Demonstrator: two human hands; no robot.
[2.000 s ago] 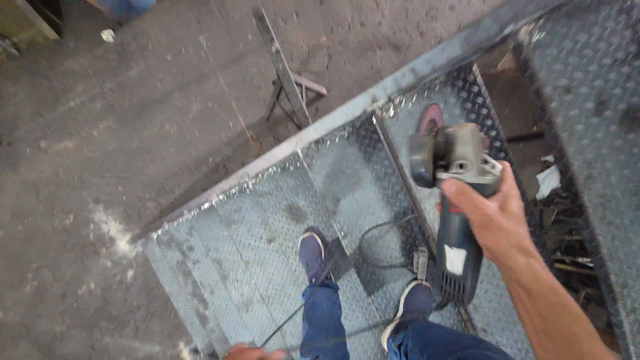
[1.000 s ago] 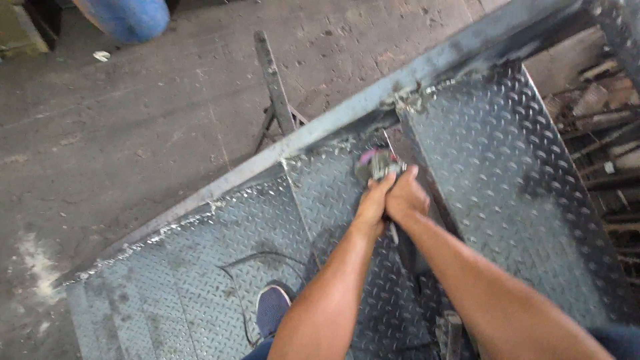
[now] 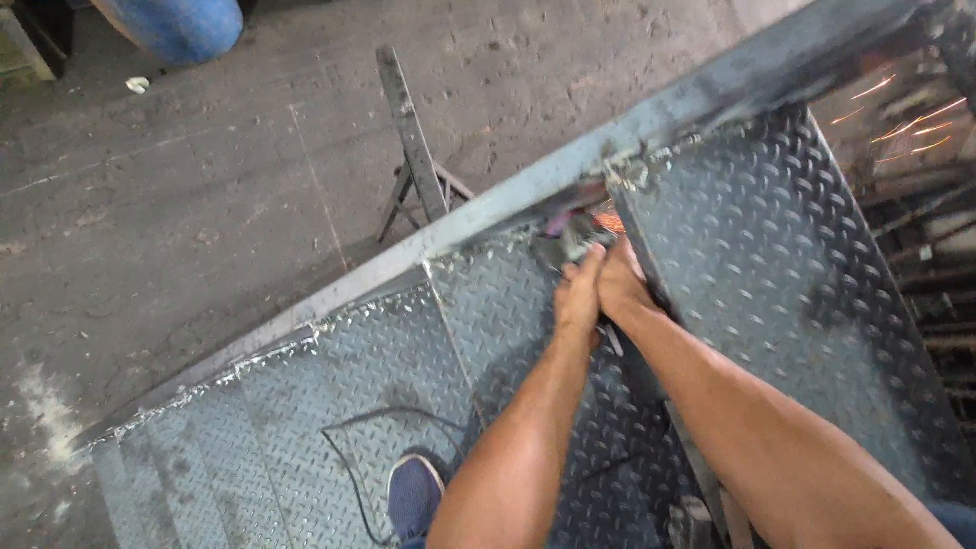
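My left hand (image 3: 577,293) and my right hand (image 3: 624,282) are side by side, both closed around an angle grinder (image 3: 581,238). Its reddish-purple disc (image 3: 560,222) is at the corner where a diamond-plate stair tread (image 3: 499,305) meets the long steel side beam (image 3: 526,179). Orange sparks (image 3: 608,220) come off beside the disc, near the upright edge of the higher step. Most of the grinder's body is hidden by my hands and forearms. Rough weld beads (image 3: 339,320) run along the beam.
A black power cord (image 3: 351,465) loops on the treads near my shoe (image 3: 414,492). Beyond the beam, a steel bar on a stand (image 3: 412,137) rises from the concrete floor, with a blue drum (image 3: 183,27) farther off. More sparks fly over metal pieces (image 3: 942,305) at right.
The grinder was in my right hand alone; my left hand has joined it. It has moved to the beam's corner, and sparks now show. The view has shifted.
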